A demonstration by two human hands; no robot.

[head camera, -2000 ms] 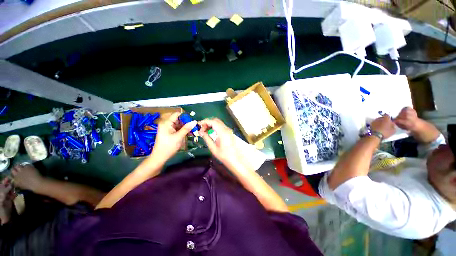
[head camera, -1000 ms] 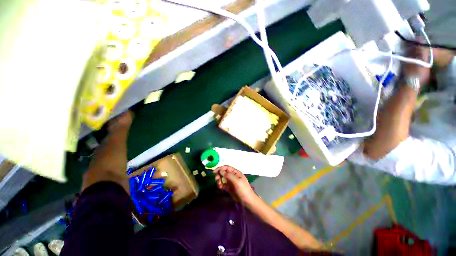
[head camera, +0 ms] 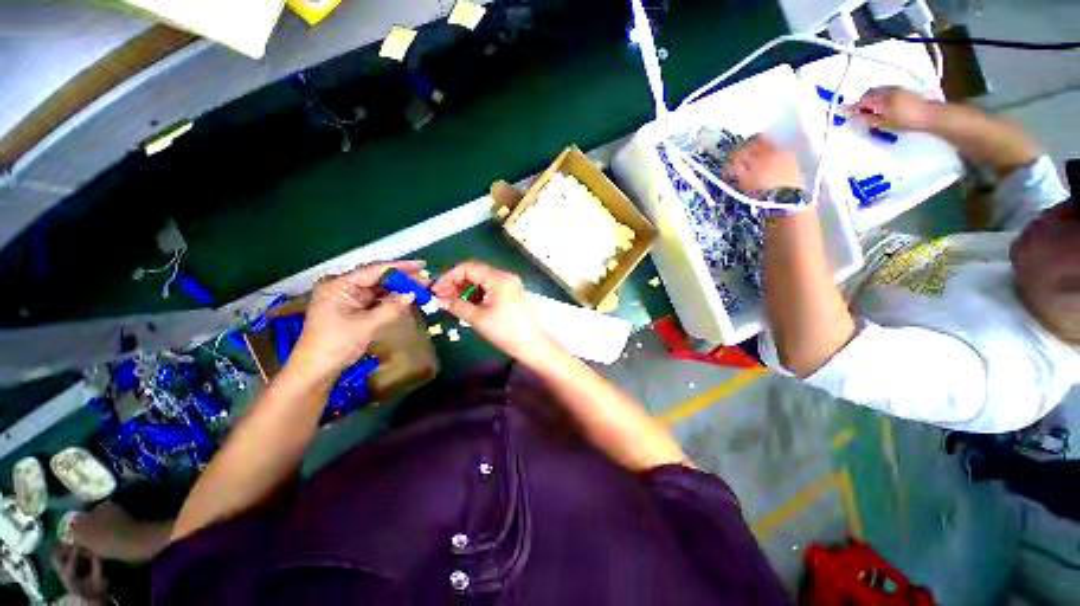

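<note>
My left hand (head camera: 344, 314) holds a blue cylinder (head camera: 406, 285) in its fingertips, above the blue-part box (head camera: 413, 354). My right hand (head camera: 488, 310) is at the cylinder's right end, thumb and finger pinched close together; whether it holds a small pad is too small to tell. Bits of the green tape roll (head camera: 469, 291) show behind the right fingers, and the pale backing strip (head camera: 580, 329) runs out to the right. The pad box (head camera: 641, 243) of cream pads stands beyond my right hand. A few small pads lie near my fingers.
The white foam bin (head camera: 699, 310) of silvery wired parts stands right, with white cables above. A coworker's hand (head camera: 769, 166) reaches into it; the other is over a white foam lid (head camera: 918, 178). Joined blue units (head camera: 160, 414) are heaped left, near another person's hand (head camera: 81, 573).
My left hand has come back from under the shelf at the upper left and now holds a blue cylinder. My right hand has moved up and left to meet it. The coworker's hand is now in the bin.
</note>
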